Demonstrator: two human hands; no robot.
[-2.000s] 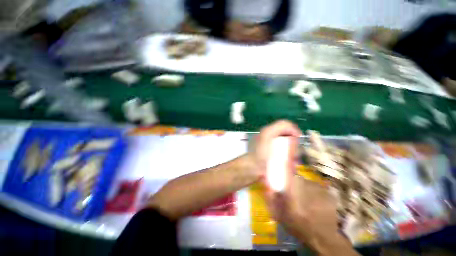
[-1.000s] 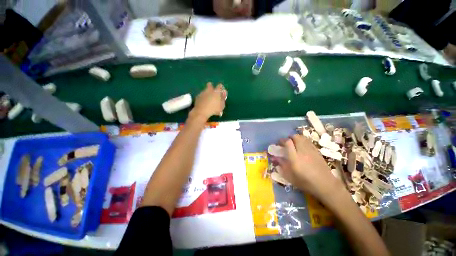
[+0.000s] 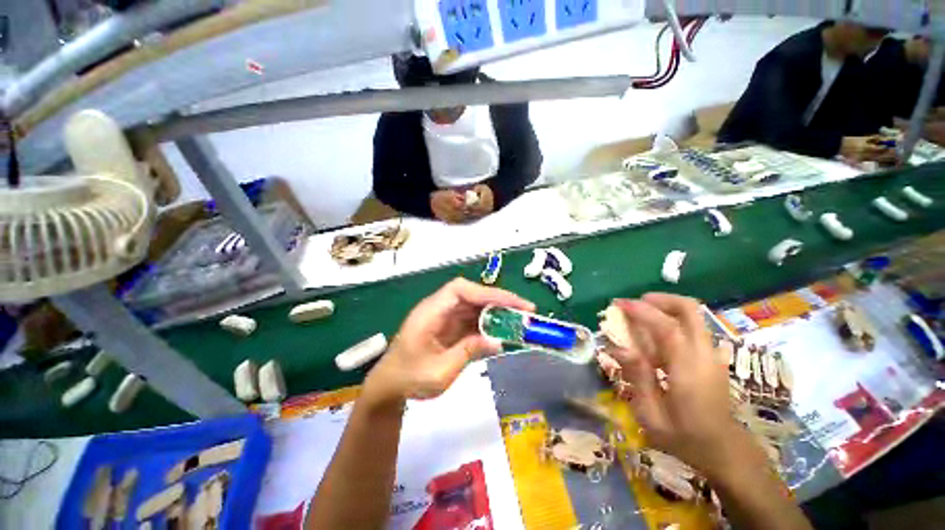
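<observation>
My left hand (image 3: pixel 440 336) holds a white housing (image 3: pixel 537 333) by its left end, above the bench. Its open side faces me and shows a green circuit board and a blue cylinder. My right hand (image 3: pixel 668 362) is just right of the housing, its fingertips on a beige cover (image 3: pixel 616 325). The cover and the housing are apart or barely touching; I cannot tell which. A pile of beige covers (image 3: pixel 762 375) lies on the bench behind and beside my right hand, partly hidden by it.
A blue tray (image 3: pixel 256 455) with beige covers is at lower left. A green conveyor (image 3: pixel 435 271) crosses beyond the bench, carrying closed units and open housings. A cream fan (image 3: pixel 73 233) and grey frame bars (image 3: pixel 394 100) are at upper left. People sit across the belt.
The view has tilted up. My left hand has come back from the belt and now holds an open housing. My right hand has lifted from the pile with a cover.
</observation>
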